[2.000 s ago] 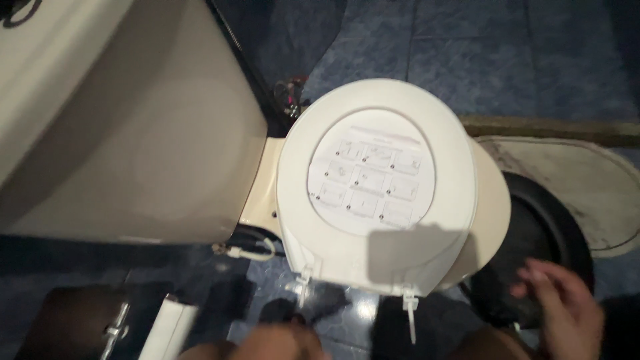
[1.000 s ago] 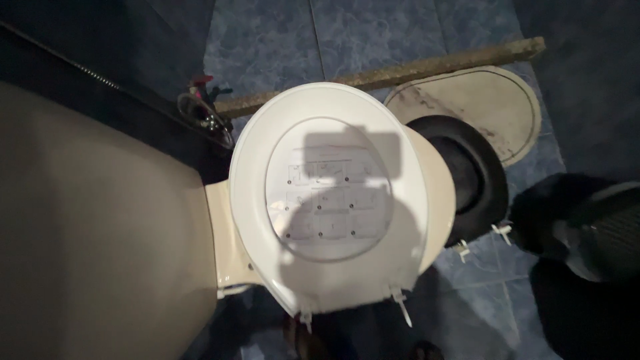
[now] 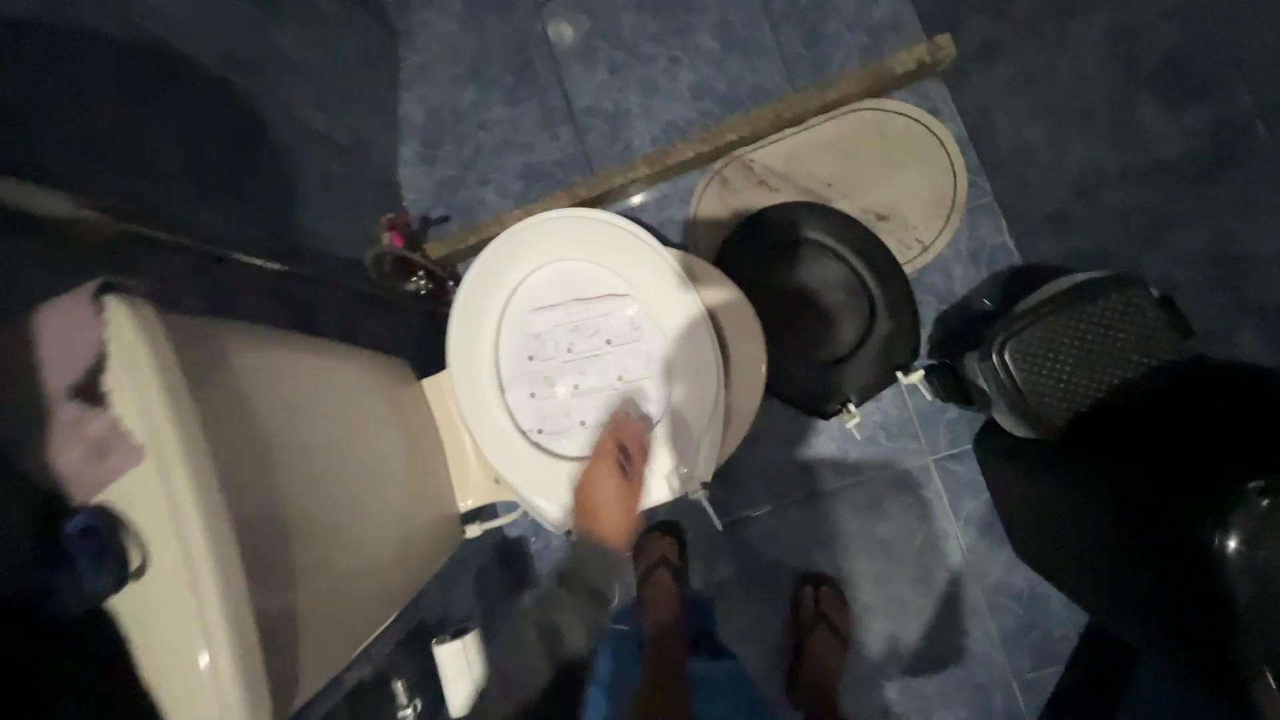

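A white toilet seat with its lid lies across the bowl of a cream toilet, with hinge bolts at its lower edge. On the lid rests a printed instruction sheet with small drawings. My left hand, blurred and in a grey sleeve, reaches over the lower part of the lid, its fingertips at the sheet's lower right corner. Whether it holds anything cannot be made out. My right hand is out of view. A black toilet seat with pale hinge fittings lies on the floor to the right.
The cistern stands at left with a pink cloth on it. An oval mat lies beyond the black seat, along a narrow raised ledge. A dark textured bin is at right. Sandalled feet stand below, near a white roll.
My left hand has come in over the lid; one second ago no hand showed over it. The right hand, seen at lower right two seconds ago, is out of view. The view has shifted.
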